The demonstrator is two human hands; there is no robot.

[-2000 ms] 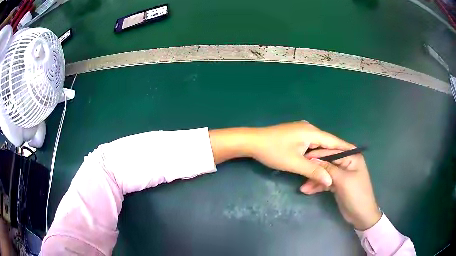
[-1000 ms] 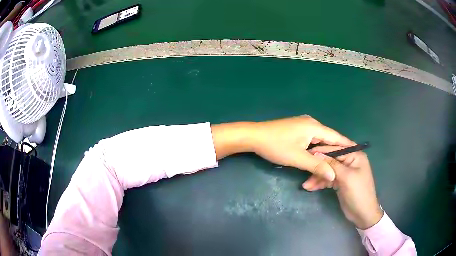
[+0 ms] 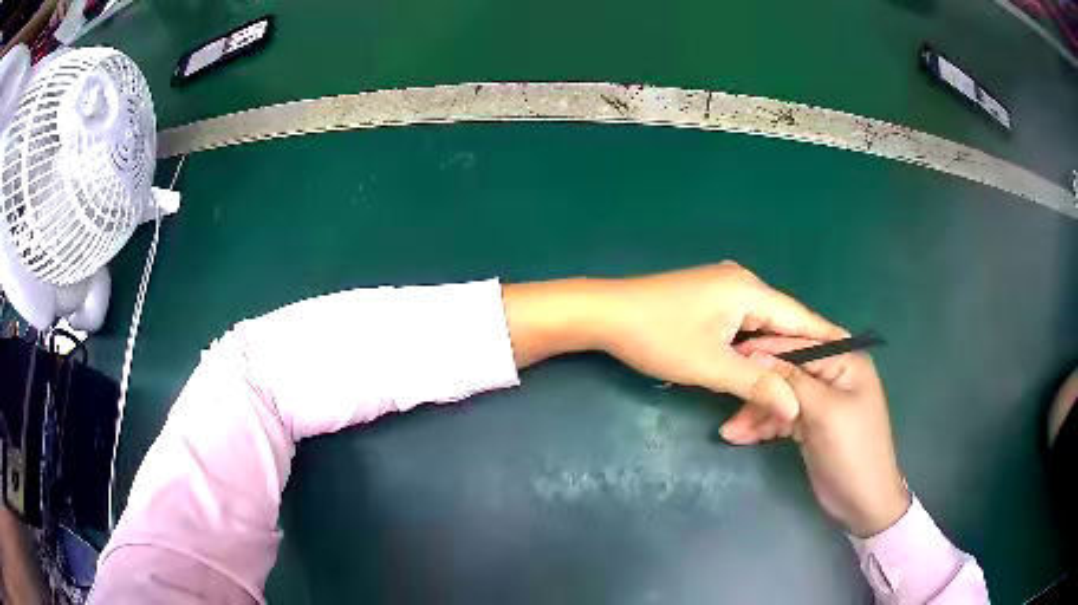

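My left hand (image 3: 680, 325) reaches in from the left and rests over the fingers of my right hand; its own fingers are partly hidden, so I cannot tell whether it grips anything. My right hand (image 3: 849, 443) is at the right of centre, its fingers closed round slim black tweezers (image 3: 828, 350). The tweezers point right, their prongs look closed, and their left end is hidden between the hands. No unit is under either hand.
A pale metal strip (image 3: 520, 103) crosses the green surface (image 3: 390, 213). Beyond it lie a dark phone unit (image 3: 222, 50) at left and another unit (image 3: 967, 88) at right. A white fan (image 3: 77, 166) with a cord stands left. Part of a person (image 3: 1065, 408) shows at the right edge.
The far left unit has moved further left. The far right unit has come more into view and moved left. Part of a person now shows at the right edge. My hands have barely moved.
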